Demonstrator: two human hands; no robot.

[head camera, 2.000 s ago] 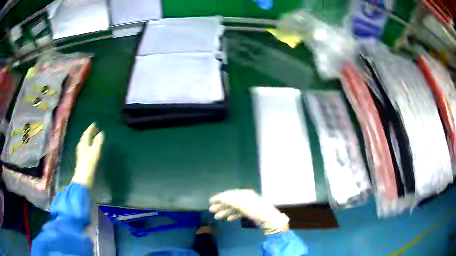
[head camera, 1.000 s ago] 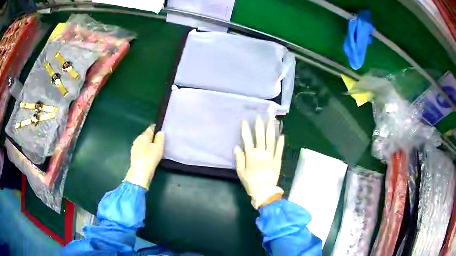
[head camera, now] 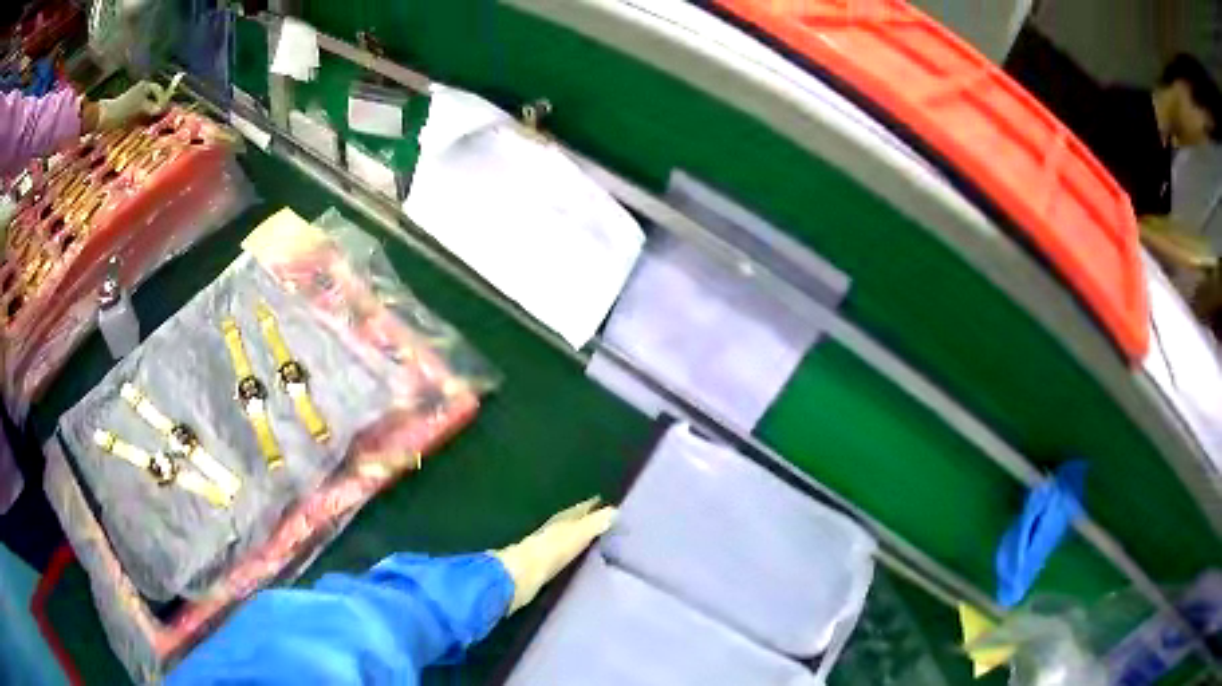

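The black foam tray [head camera: 539,627] lies on the bench at the bottom centre, cut off by the lower edge of the picture. Two matt white protective sheets [head camera: 734,525] cover its recesses side by side. My left hand [head camera: 556,550], in a cream glove and blue sleeve, has its fingers extended against the tray's left edge. It does not visibly grip anything. My right hand is out of the picture.
At left, a watch tray in a plastic bag [head camera: 215,516] carries several yellow-strapped watches. Behind it are a small bottle [head camera: 118,319] and a stacked orange-pink foam tray [head camera: 127,255]. A co-worker's gloved hand [head camera: 134,105] is at upper left. Papers [head camera: 529,221] hang along the rail.
The view has swung left, so the tray now shows lower down and the watch tray more fully. My left hand is farther up the tray's left edge. My right hand has left the picture.
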